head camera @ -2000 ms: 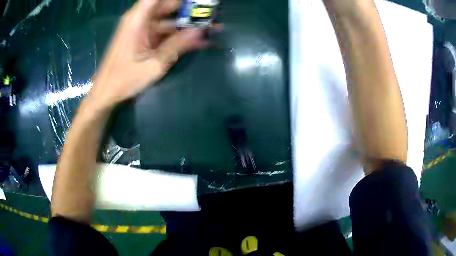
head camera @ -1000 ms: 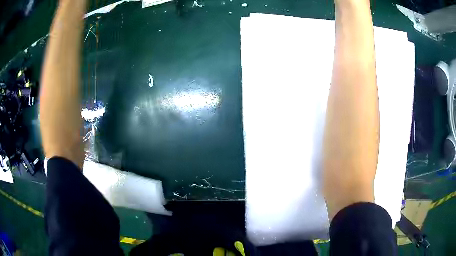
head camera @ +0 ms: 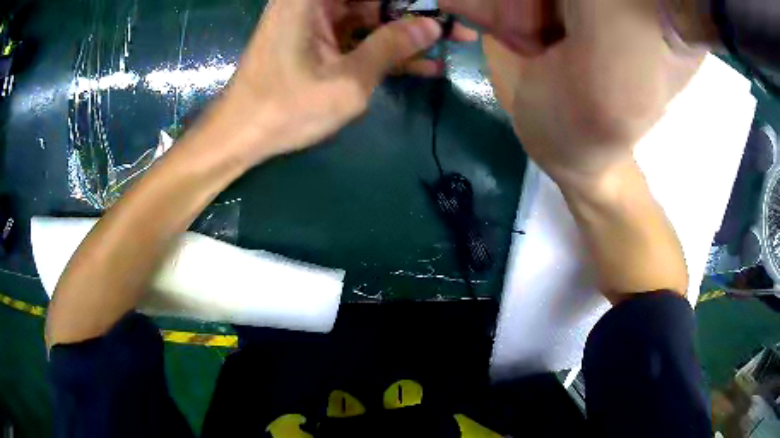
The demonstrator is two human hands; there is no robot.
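Note:
My left hand [head camera: 329,81] is at the top, pinching a small dark adapter unit [head camera: 412,10] with a pale part on it. The unit is cut off by the top edge and partly hidden by my thumb. A thin black cable [head camera: 435,137] hangs from it to a tied black bundle [head camera: 455,198] low over the bench. My right hand [head camera: 573,81] is blurred, close to the camera and curled around a dark cylinder, apparently the glue dispenser [head camera: 746,27], coming from the top right. Its nozzle is hidden.
The green bench [head camera: 342,205] has glare spots. White foam sheets [head camera: 556,274] lie under my right forearm. A folded white foam strip [head camera: 257,287] lies at the front left edge. Clear crumpled plastic [head camera: 98,180] is at left. A white fan [head camera: 772,210] stands far right.
Both hands, out of the picture at the top a second ago, are now in view and close together. The adapter unit, cable and bundle have come into view. The camera view has shifted.

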